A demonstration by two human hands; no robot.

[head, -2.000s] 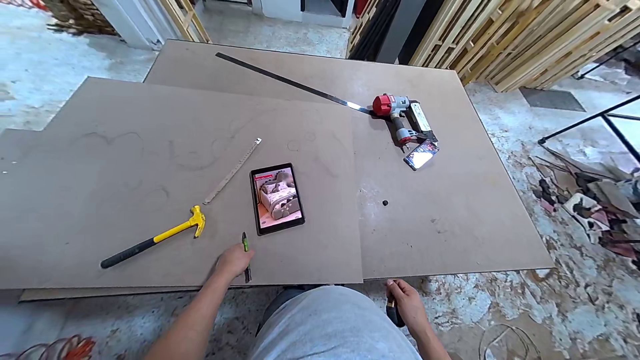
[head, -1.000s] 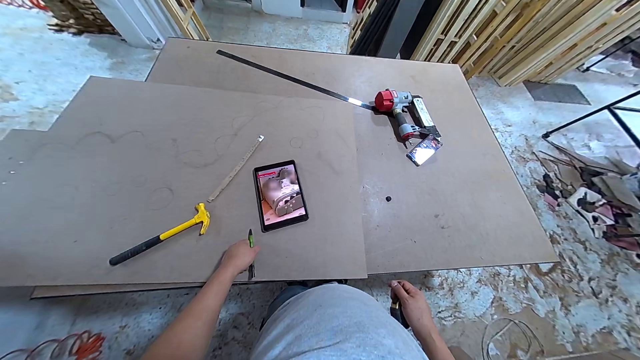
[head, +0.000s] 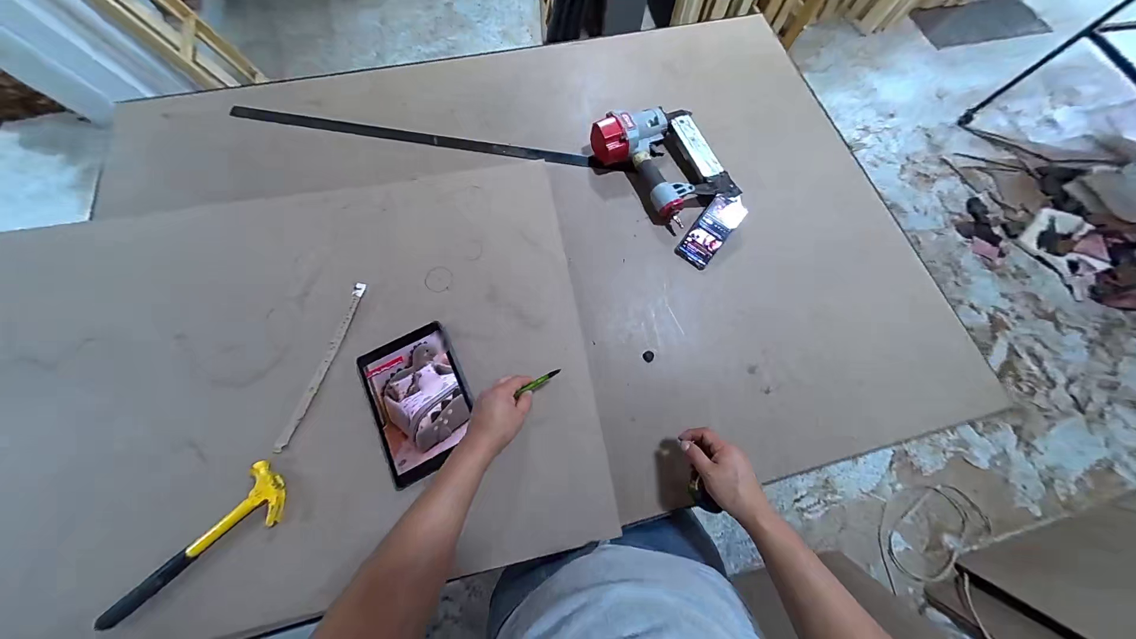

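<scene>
My left hand [head: 499, 412] holds a green marking pencil [head: 538, 382] over the upper fiberboard sheet [head: 497, 524], its dark tip pointing right. A tablet [head: 415, 404] showing a picture lies under and left of that wrist. My right hand [head: 721, 470], near the board's front edge, is closed on a dark object [head: 701, 493], perhaps a tape measure, mostly hidden by the palm. A small black round piece [head: 648, 356] lies beyond it. On the left are a yellow claw hammer [head: 206, 531] with a black grip and a pale measuring strip [head: 321, 366].
A red and grey pneumatic stapler [head: 652, 160] lies on the lower fiberboard sheet [head: 852, 293], touching a phone [head: 712, 231] and the end of a dark metal strip [head: 399, 135]. Scraps [head: 1065, 240] and a coiled hose [head: 932, 532] are on the floor at right.
My left hand has moved right with the pencil, from below the tablet to its right side. My right hand has come forward over the front edge of the board. The view has shifted.
</scene>
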